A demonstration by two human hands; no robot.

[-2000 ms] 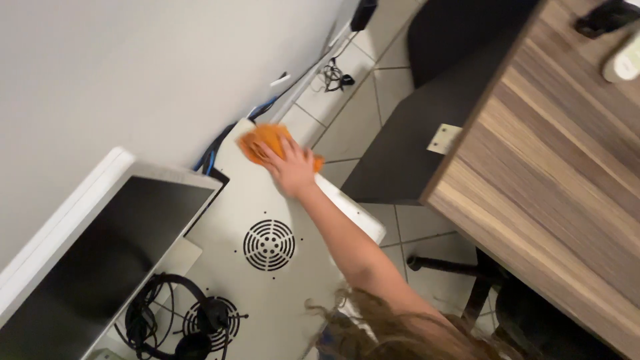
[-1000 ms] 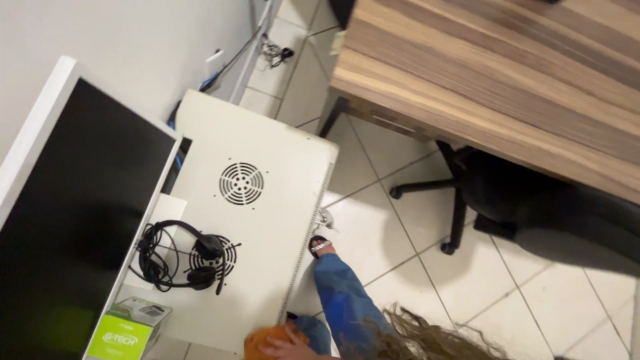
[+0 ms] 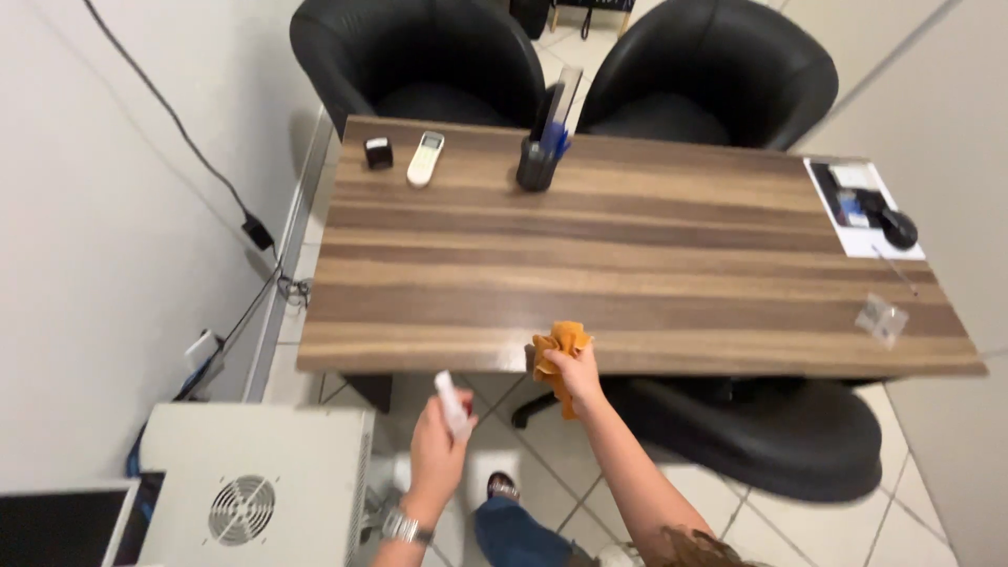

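My right hand [image 3: 579, 374] grips a crumpled orange cloth [image 3: 561, 346] at the near edge of the wood-grain desk [image 3: 598, 260]. To its left, short of the same edge, my left hand [image 3: 442, 429] is closed around a small whitish object [image 3: 451, 403], which looks like the top of a spray bottle; most of it is hidden by the fingers. A metal watch [image 3: 405, 526] is on the left wrist.
The desk bears a black stamp [image 3: 378, 153], a white remote control [image 3: 425, 160], a black pen holder [image 3: 537, 165], a paper sheet [image 3: 858, 236] and a clear plastic packet [image 3: 882, 319]. Black chairs [image 3: 756, 441] surround it. A vented white cabinet [image 3: 256, 441] stands lower left, near wall cables [image 3: 169, 102].
The view has swung from the cabinet to the desk. The orange cloth, earlier on the cabinet top and then by its near edge, is now at the desk edge. My left hand has come into view.
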